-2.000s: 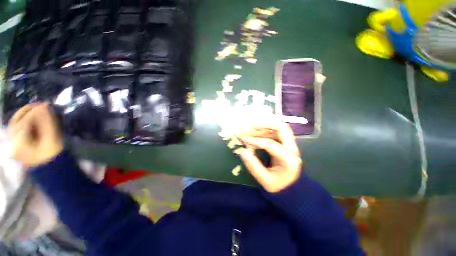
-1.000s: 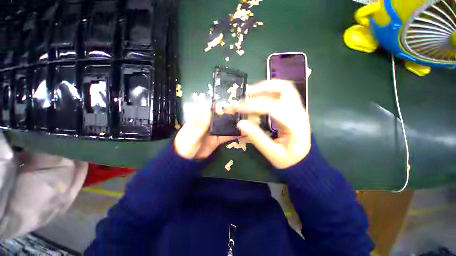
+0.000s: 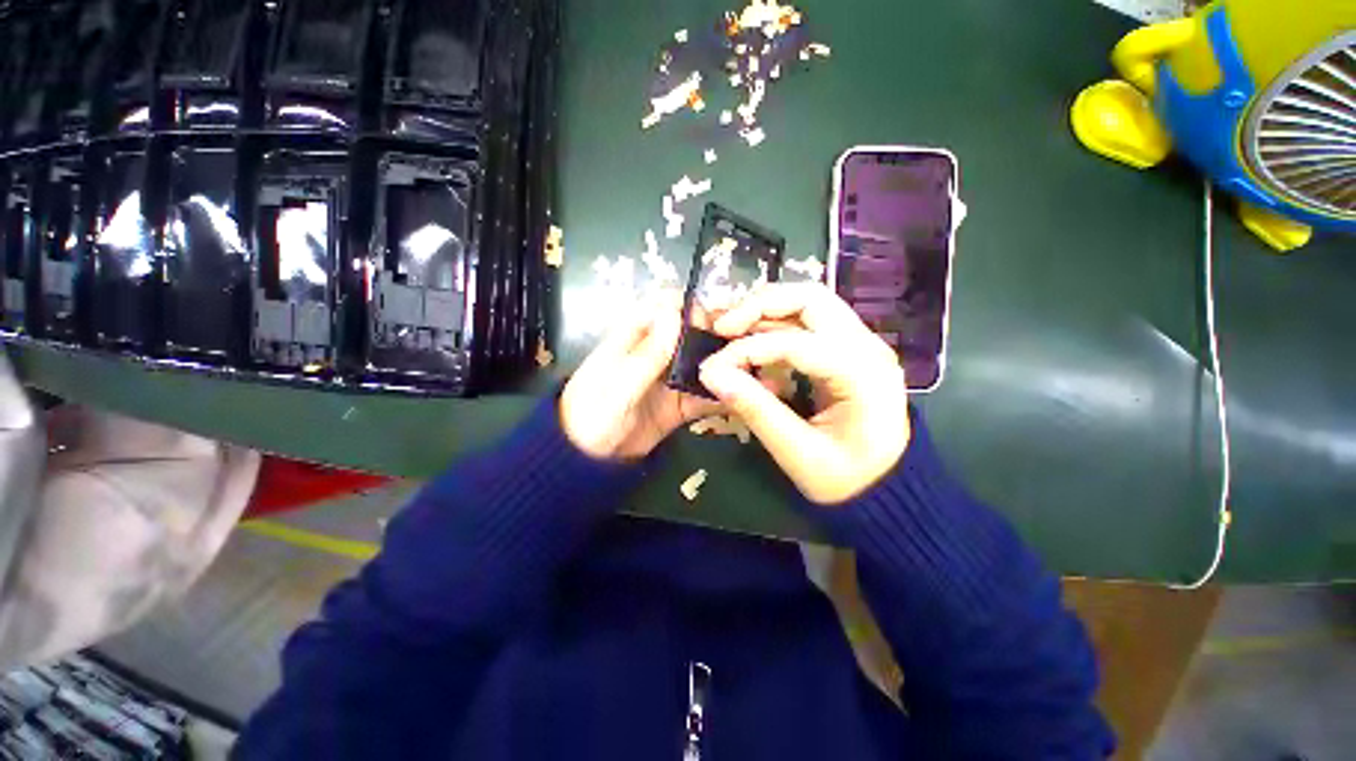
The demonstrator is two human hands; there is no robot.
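My left hand [image 3: 622, 390] holds a black rectangular frame [image 3: 724, 245] by its lower left side, above the bench. The frame is tilted, and pale bits show through its open window. My right hand [image 3: 818, 390] is at the frame's lower right, fingertips and thumb pinched together at the frame's solid lower end. Whether a small piece is between these fingertips is too small to tell. Small cream-white bits [image 3: 649, 268] lie on the bench behind and around the frame, partly hidden by it and my hands.
A glossy black blister tray [image 3: 513, 223] lies at left, some pockets holding grey-silver parts. A smartphone [image 3: 892, 268] lies right of my hands. More small bits [image 3: 744, 75] lie farther up. A yellow-blue fan [image 3: 1234, 89] and white cable [image 3: 1219, 372] are at right. A person's pale sleeve [image 3: 134, 506] is at left.
Two seconds ago my left hand was at the tray; now it holds the frame. Since one second ago the frame has tilted, its top leaning right, and my right fingertips have stayed at its lower part.
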